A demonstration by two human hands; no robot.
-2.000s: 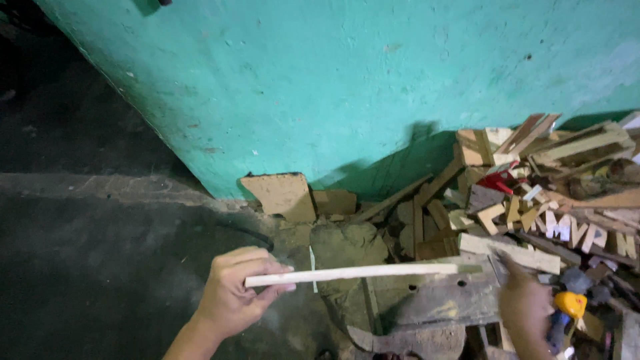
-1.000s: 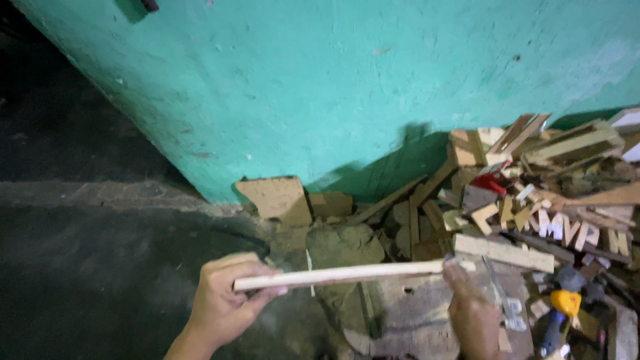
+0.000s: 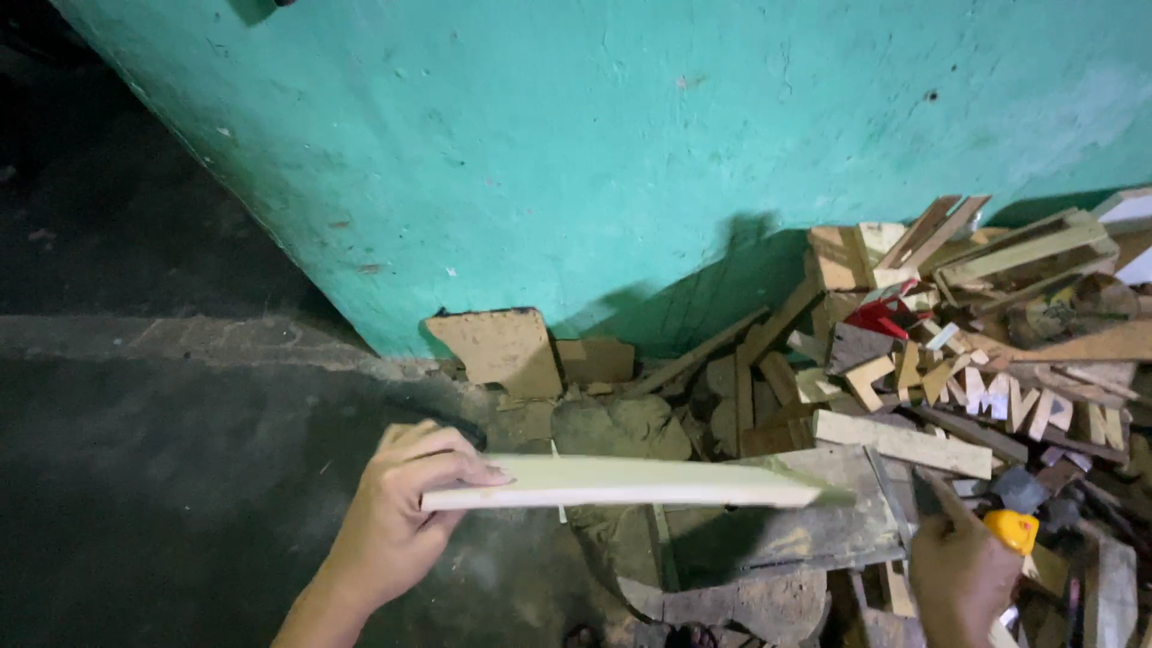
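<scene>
A long, pale wooden board (image 3: 621, 481) is held out level, its broad face and near edge showing. My left hand (image 3: 418, 504) grips its left end, fingers on top and thumb beneath. The board's right end is blurred. My right hand (image 3: 967, 558) is apart from that end, at the lower right, with its index finger extended. A dark shape lies at its fingertip; whether the hand holds anything cannot be told. Beside this hand is a yellow tool part (image 3: 1012, 531). Below the board lies a worn wooden plank surface (image 3: 792, 540).
Wood offcuts (image 3: 900, 441) and cut wooden letters (image 3: 1035, 405) are heaped at the right, with a red object (image 3: 882, 315) among them. A green wall (image 3: 540, 162) stands behind. Broken board pieces (image 3: 504, 351) lean at its base.
The board has tilted, so more of its broad face shows. My right hand was at the board's right end one second ago and has moved away to the right.
</scene>
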